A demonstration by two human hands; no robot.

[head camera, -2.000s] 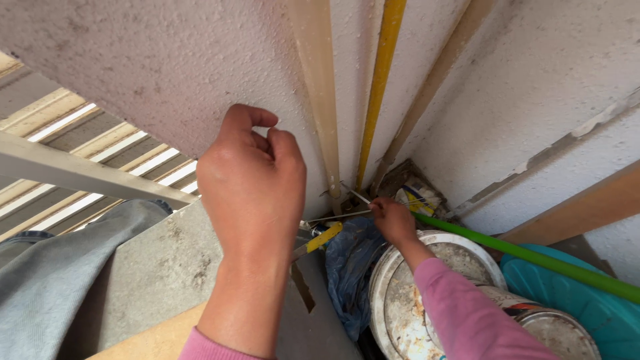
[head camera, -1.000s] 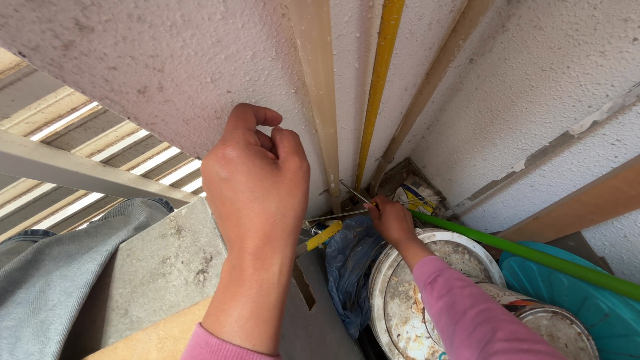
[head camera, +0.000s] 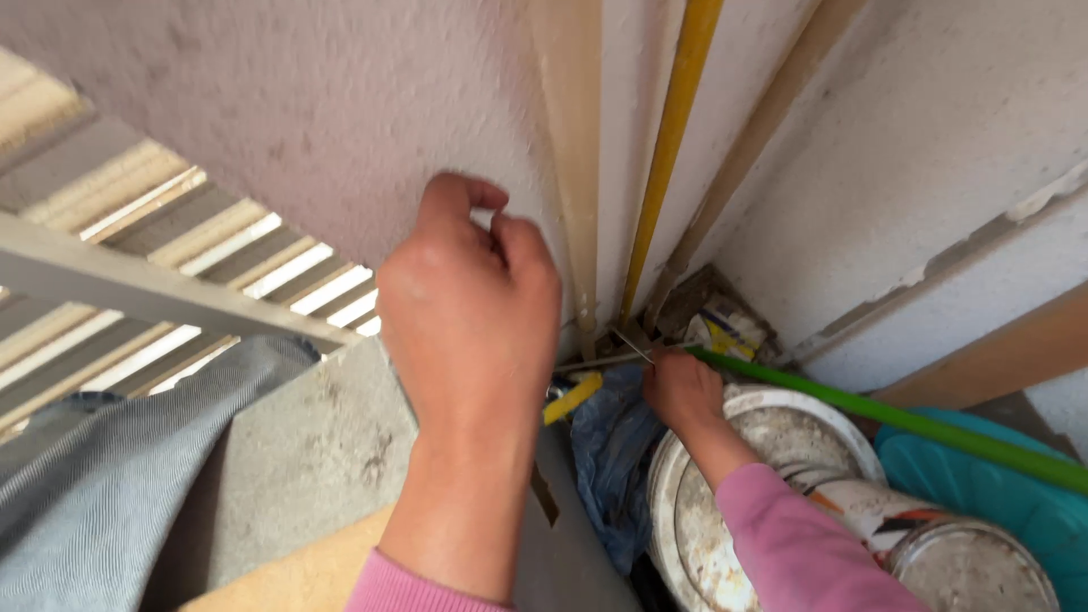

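My left hand (head camera: 472, 314) is raised in front of the textured wall, its fingers curled; whether anything thin is between them cannot be told. Lower down in the corner, my right hand (head camera: 687, 391) grips a thin metal rod (head camera: 633, 345) that points up and left, near the feet of the upright poles. Right beside that hand are the end of a green pole (head camera: 884, 414) and a blue plastic bag (head camera: 612, 459). A yellow-handled item (head camera: 572, 399) lies just left of the bag. Its other end is hard to make out.
Wooden battens (head camera: 571, 170) and a yellow pole (head camera: 667, 153) lean in the corner. Dirty bucket lids (head camera: 795, 429) and a teal plastic basin (head camera: 952, 467) fill the lower right. At left are a concrete ledge (head camera: 314, 459), a grey cloth (head camera: 144, 484) and a metal rail (head camera: 170, 280).
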